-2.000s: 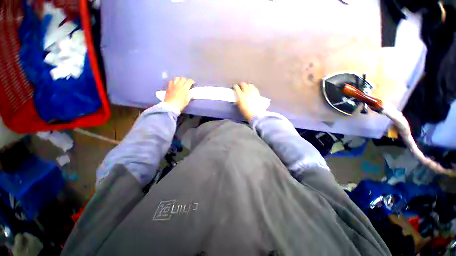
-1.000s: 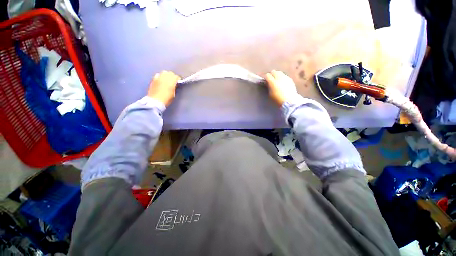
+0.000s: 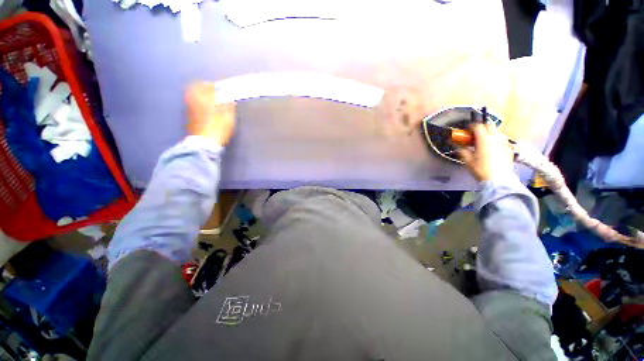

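Observation:
A white curved collar band piece [image 3: 303, 86] lies flat on the padded ironing table [image 3: 162, 70], arching away from me. My left hand [image 3: 210, 114] is at its left end; the hand is blurred, and I cannot tell whether the fingers grip the end or only touch it. My right hand [image 3: 487, 151] is closed around the orange-brown handle of the steam iron [image 3: 441, 134], at the right of the table. The iron's dark soleplate with its pale rim points left, apart from the white piece.
A red plastic basket [image 3: 78, 106] with a blue liner and white scraps [image 3: 63, 127] stands at left. White pieces [image 3: 275, 8] lie at the table's far side. A pale hose [image 3: 565, 194] runs right from the iron. Dark fabric [image 3: 614, 70] hangs at the far right.
The white piece was held at both ends by my hands and now lies flat. My right hand has let go of it, moved right and taken the iron's handle. My left hand has moved slightly left.

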